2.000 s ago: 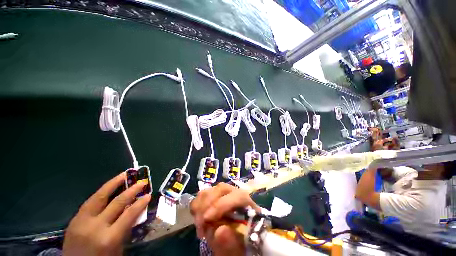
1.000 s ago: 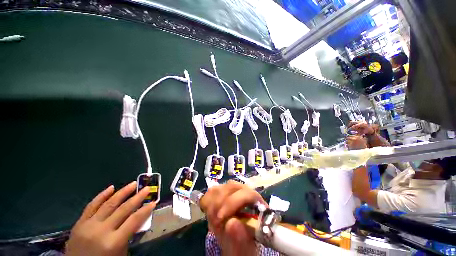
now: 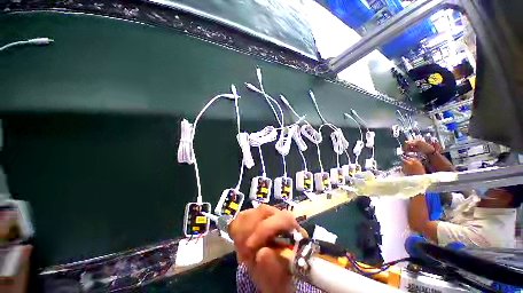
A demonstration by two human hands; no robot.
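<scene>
My right hand (image 3: 261, 240) is closed around the glue dispensing gun (image 3: 285, 253). The gun's nozzle (image 3: 225, 221) points left, its tip close to or at the open white power adapter (image 3: 196, 220) nearest me; whether it touches I cannot tell. That adapter has dark parts and yellow blocks inside, thin lead wires, and a white flap (image 3: 190, 252) at its near edge. A second open adapter (image 3: 230, 202) lies tilted just behind the nozzle. Their white cords lead to coiled bundles (image 3: 186, 141). My left hand is out of the picture.
Several more adapters (image 3: 283, 187) line the pale, stained edge rail (image 3: 327, 204) of the green belt (image 3: 103, 171). A thick white hose (image 3: 344, 279) runs from the gun to the lower right. Another person's hands (image 3: 418, 154) work at the right. A blurred white object (image 3: 16, 223) is at the left edge.
My left hand has left the nearest adapter and the picture. The adapters and cords have shifted right in view. The nozzle is now beside the nearest adapter. A blurred object has appeared at the left edge.
</scene>
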